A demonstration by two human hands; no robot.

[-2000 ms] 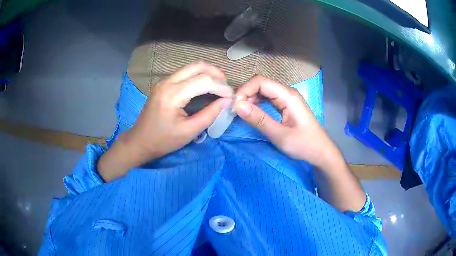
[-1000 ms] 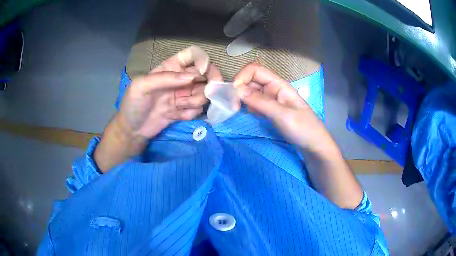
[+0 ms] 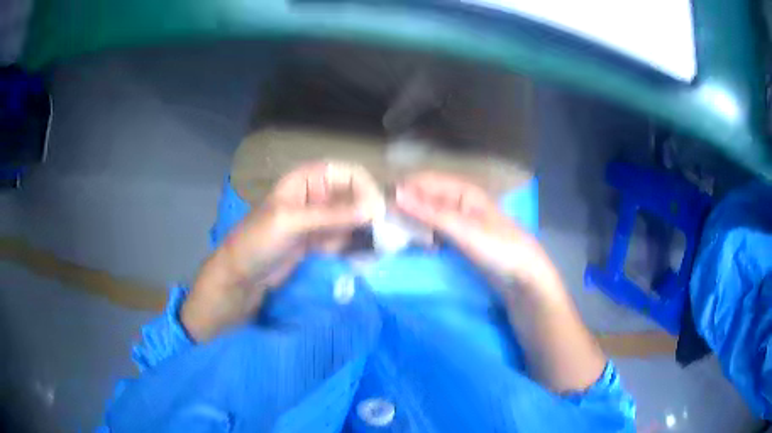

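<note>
The frame is blurred. A whitish finger cot [image 3: 391,235] shows between my two hands, above the blue smock. My right hand [image 3: 474,221] has its fingers bent together with the tips at the cot's upper right, and seems to hold it. My left hand [image 3: 292,221] is curled close on the other side; its fingertips are at the cot's edge, and whether they grip it is too blurred to tell. A pale covering shows on a left finger. Two loose finger cots [image 3: 410,152] lie faintly visible on my brown trousers beyond the hands.
The green bench edge [image 3: 355,27] crosses the top, with a white surface [image 3: 626,30] at the upper right. A blue plastic stool [image 3: 622,245] stands at the right beside a person's blue sleeve [image 3: 736,292]. A yellow-brown stripe [image 3: 93,283] marks the grey floor.
The view has tilted up, so more of the bench edge shows and the hands sit lower. The left fingers have curled in from their spread pose, and the cot between the hands looks more bunched.
</note>
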